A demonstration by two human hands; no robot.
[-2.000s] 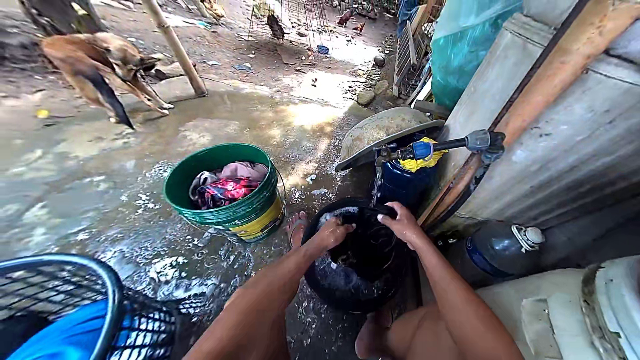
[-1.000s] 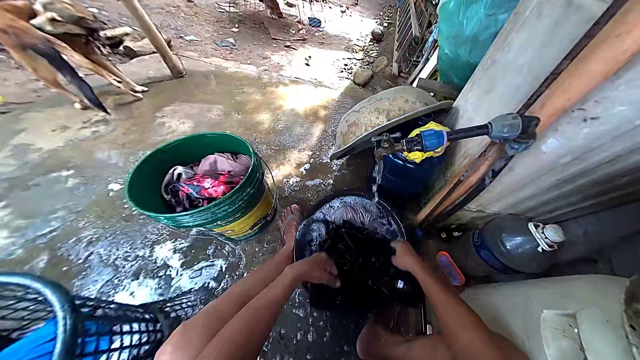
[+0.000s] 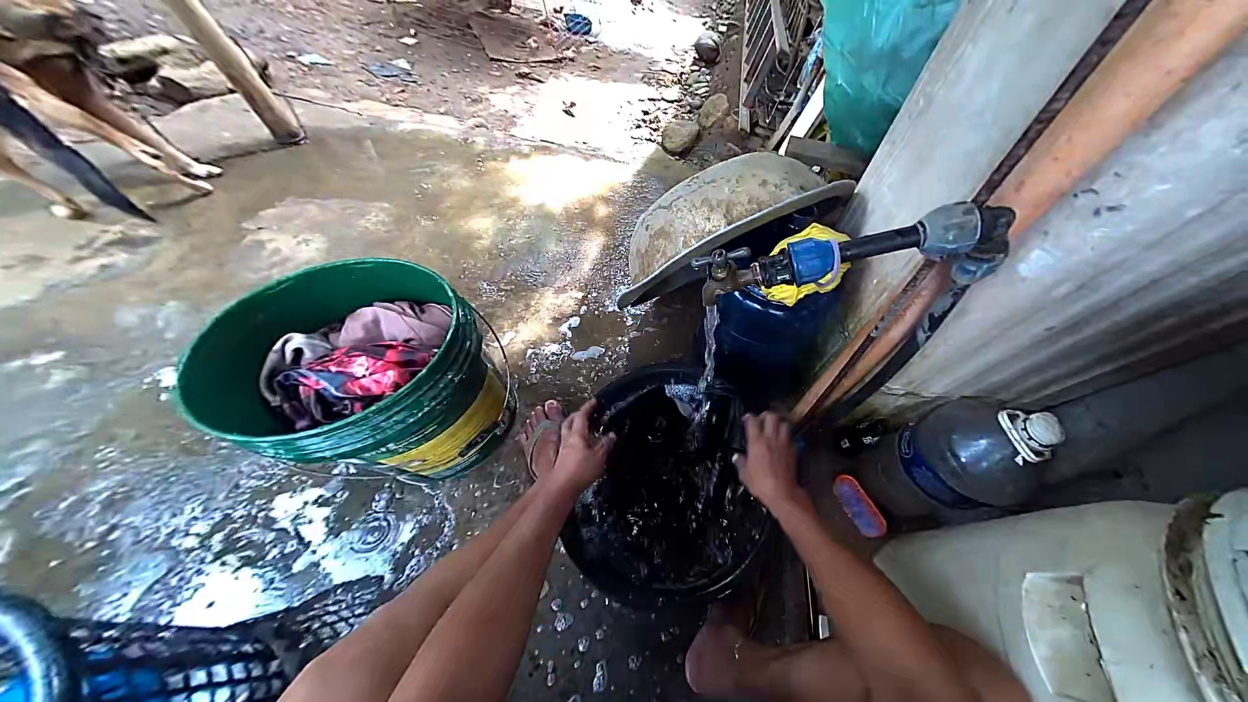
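A black bucket [image 3: 624, 575] stands on the wet ground between my feet, with dark cloth [image 3: 663, 487] and water inside. Water runs into it from a metal tap [image 3: 721, 276] on a pipe. My left hand [image 3: 582, 447] is at the bucket's left rim and my right hand [image 3: 768, 453] at its right side; whether either grips the cloth or the rim cannot be made out. To the left, a green bucket [image 3: 322, 444] with a yellow band holds pink, grey and red patterned clothes [image 3: 361, 366].
Behind the tap a large basin [image 3: 721, 205] leans on a blue container [image 3: 770, 341]. At right are a clear plastic jug [image 3: 975, 458], an orange-edged brush [image 3: 860, 507] and a pale container [image 3: 1014, 585]. A basket [image 3: 175, 658] is bottom left; a dog [image 3: 88, 107] stands upper left.
My hands have moved apart to the two sides of the black bucket. The dark cloth, raised between them one second ago, now lies lower in the bucket.
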